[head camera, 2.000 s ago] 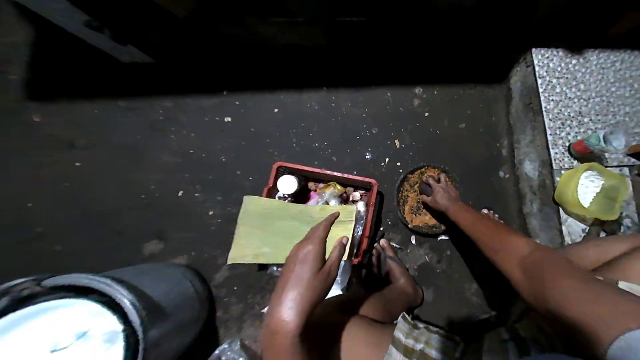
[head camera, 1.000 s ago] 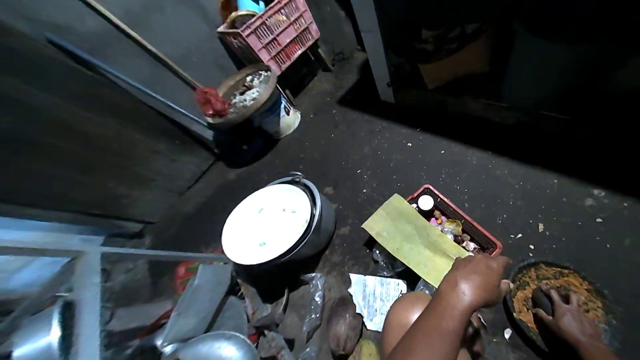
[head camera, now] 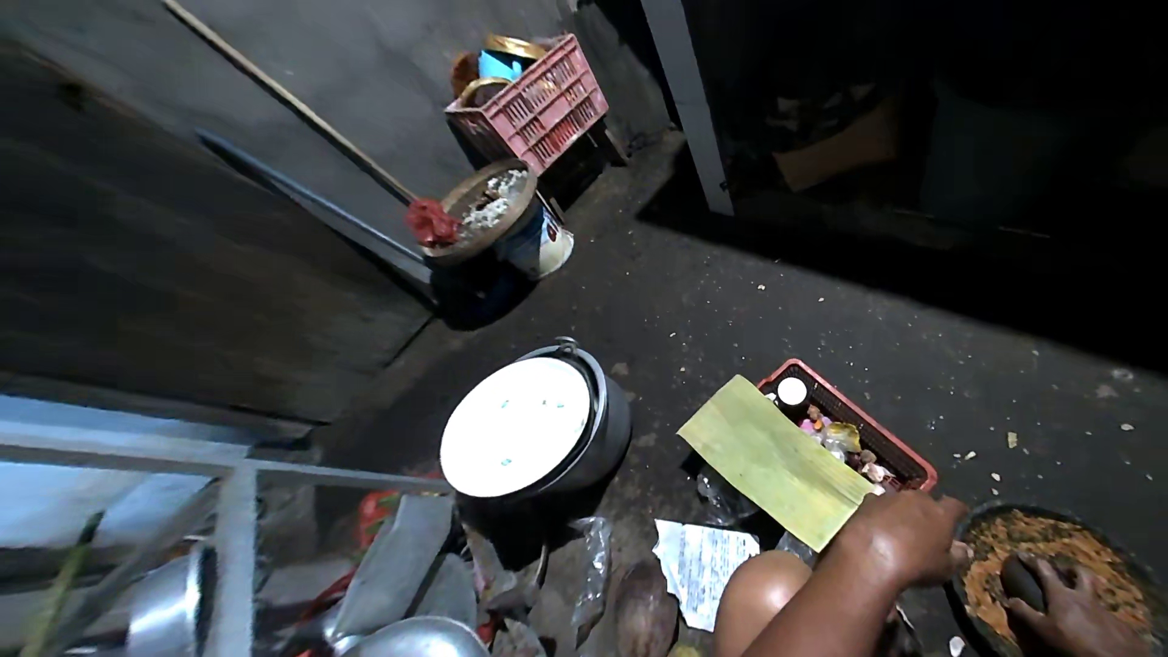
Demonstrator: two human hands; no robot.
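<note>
A dark rounded pestle (head camera: 1023, 584) is gripped by my right hand (head camera: 1077, 607) on an orange-brown ground paste (head camera: 1004, 547) in a dark round mortar (head camera: 958, 602) at the lower right. My left hand (head camera: 912, 538) is beside the mortar's left rim, at the lower end of a piece of green banana leaf (head camera: 776, 461); whether its fingers hold anything I cannot tell. The leaf lies across part of a red plastic basket (head camera: 871, 424) that contains a white-lidded jar (head camera: 792, 391), small plastic packets and shallots or garlic.
A large metal pot (head camera: 611, 420) with a white cover (head camera: 516, 427) stands on the dark floor. Behind are a round tray (head camera: 447, 196) on a bucket (head camera: 547, 251) and a pink crate (head camera: 547, 109). Printed paper (head camera: 703, 566), a coconut (head camera: 646, 607) and a metal rack (head camera: 233, 557) are nearer.
The view has swung far to the left. My left hand, over the leaf two seconds ago, is now by its lower end near the mortar. My right hand stays in the mortar.
</note>
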